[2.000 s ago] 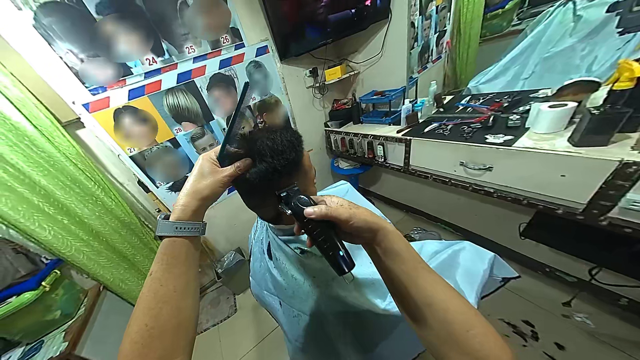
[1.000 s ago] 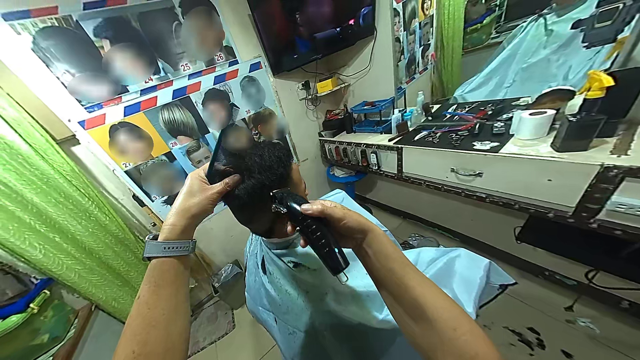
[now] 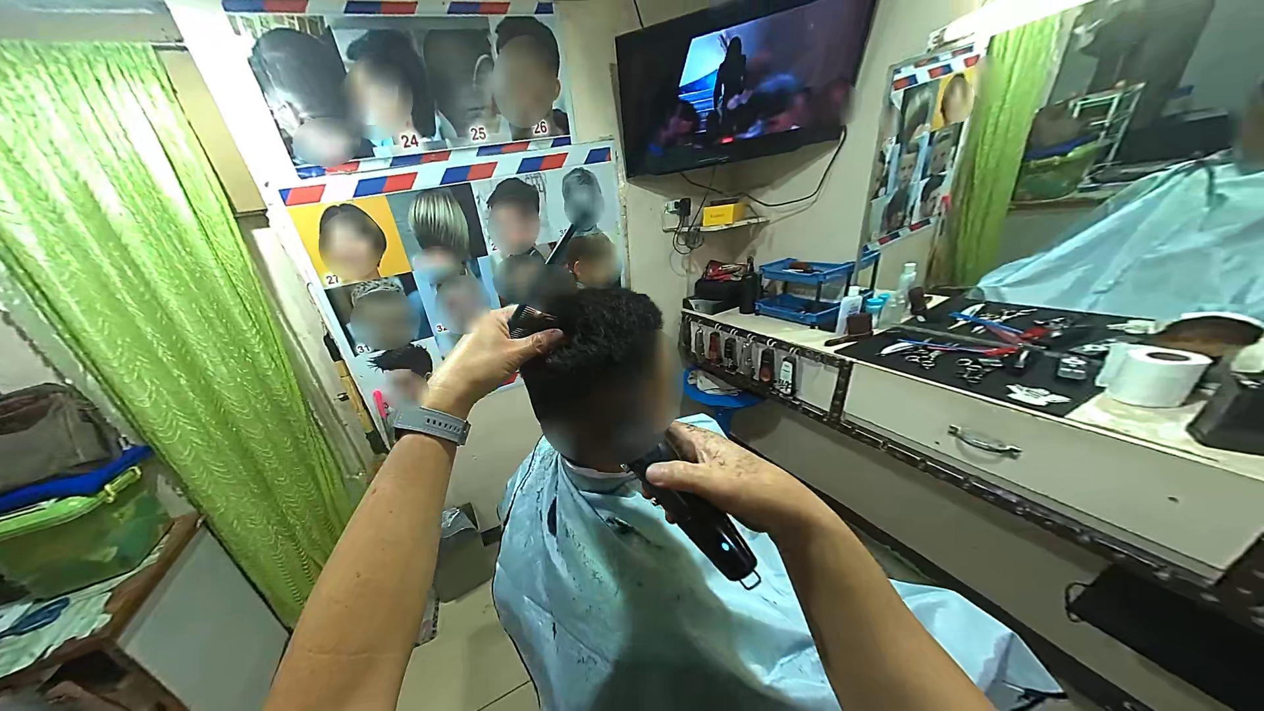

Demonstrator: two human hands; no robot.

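A seated person's dark, curly-haired head [image 3: 602,341] is in the middle, above a light blue barber cape [image 3: 612,592] with loose hair clippings on it. My left hand [image 3: 489,360], with a grey watch band [image 3: 432,425] at the wrist, holds a black comb [image 3: 558,247] and touches the hair on the head's left side in view. The comb's thin end points up and right. In my right hand [image 3: 731,479] is a black cordless hair clipper [image 3: 703,523], its lit body slanting down to the right. The clipper's head end is by the person's jaw and neck; its blade is hidden.
A counter with a white drawer front [image 3: 1037,459] runs along the right, bearing scissors on a black mat [image 3: 948,360], a toilet paper roll [image 3: 1155,375] and blue trays [image 3: 800,291]. A bin [image 3: 462,553] stands behind the cape. A green curtain [image 3: 148,326] hangs at left.
My right hand and the clipper have moved from the back of the person's head down to near the jaw and neck. The comb in my left hand has changed its tilt.
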